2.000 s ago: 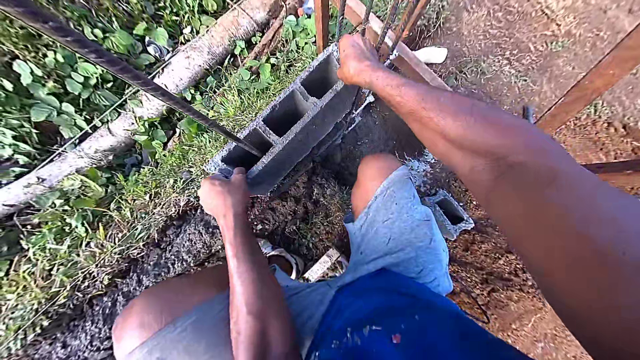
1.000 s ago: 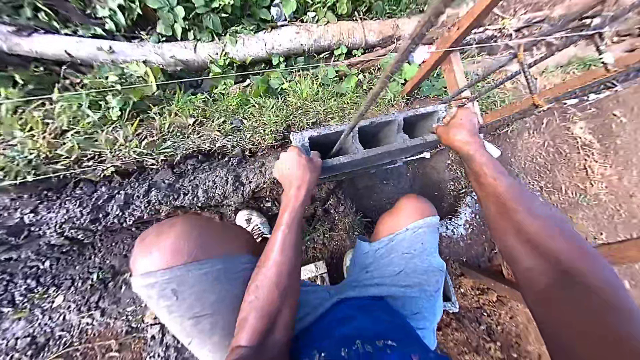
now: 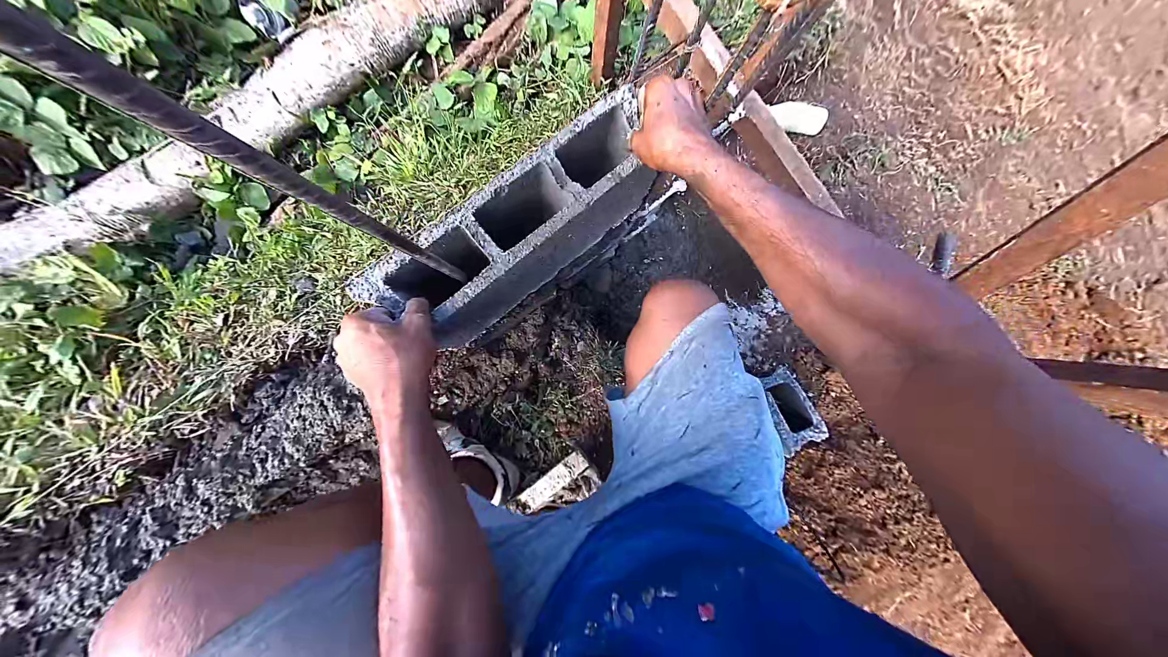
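Note:
A grey hollow concrete block [image 3: 557, 233] with three open cells lies between my hands, its cells facing up. My left hand [image 3: 388, 351] grips its near left end, thumb over the rim. At the far right end my right hand [image 3: 671, 128] is closed over the edge, beside upright steel bars. A ribbed steel rebar [image 3: 228, 151] slants from the upper left down into the block's left cell. The underside of the block and most of my fingertips are hidden.
A pale log [image 3: 301, 82] lies among plants at upper left. Wooden boards [image 3: 776, 146] and thin rebars [image 3: 721, 55] stand beyond my right hand. Another concrete block [image 3: 794, 411] shows beside my right leg. A wooden board [image 3: 1077, 219] slants at right; dark mortar [image 3: 246, 456] runs along the lower left.
The view has swung and come back. Both hands have stayed on the ends of the block, and the rebar still passes into its left cell.

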